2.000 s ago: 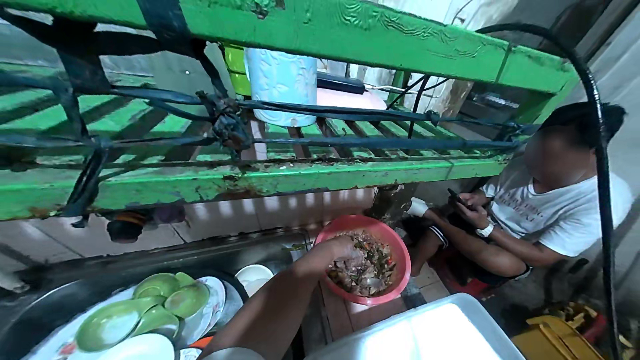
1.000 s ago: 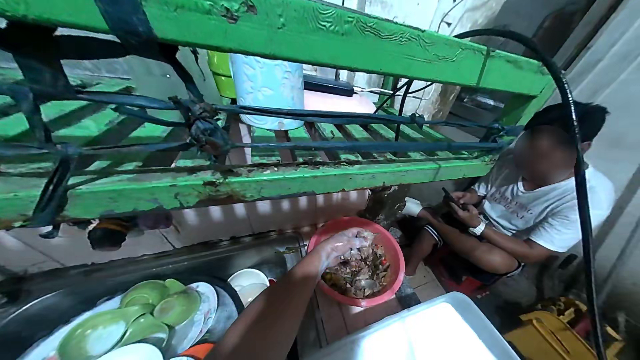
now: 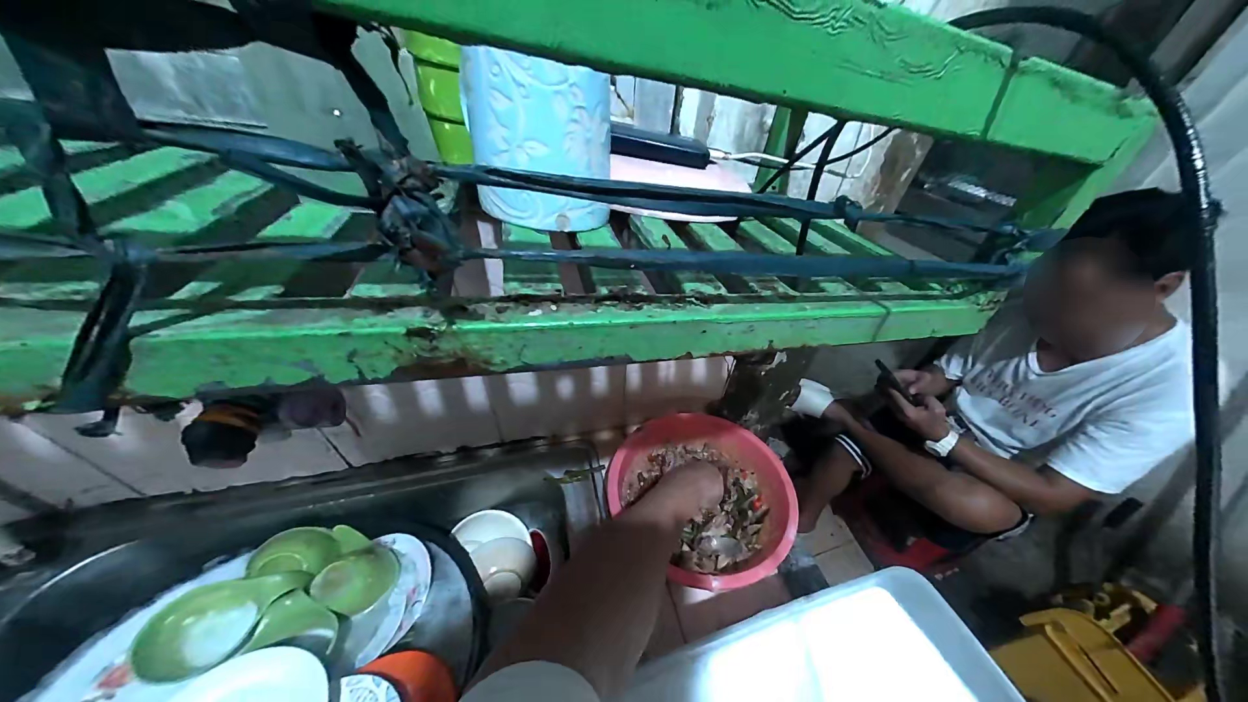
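Note:
A pink plastic basin [image 3: 780, 478] holds a mix of chopped food [image 3: 726, 536] with red and green bits. From the lower edge of the view my left forearm reaches up into it, and my left hand [image 3: 694, 489] is pressed into the mix. Its fingers are hidden, so I cannot tell what they grip. My right hand is out of view. Left of the basin lies a metal sink [image 3: 390, 478] with green dishes [image 3: 205, 624], white plates [image 3: 414, 575] and small white bowls [image 3: 497, 546].
A green slatted wooden rack [image 3: 585, 336] spans the view above the basin, bearing a light blue container [image 3: 536, 136]. A white lid or tray [image 3: 829, 653] is at the lower right. A person [image 3: 1063, 409] sits at right, holding a phone. A black hose [image 3: 1199, 322] hangs at right.
About a second ago my left hand was higher, near the basin's far rim, with its fingers partly visible. It has moved down into the mix.

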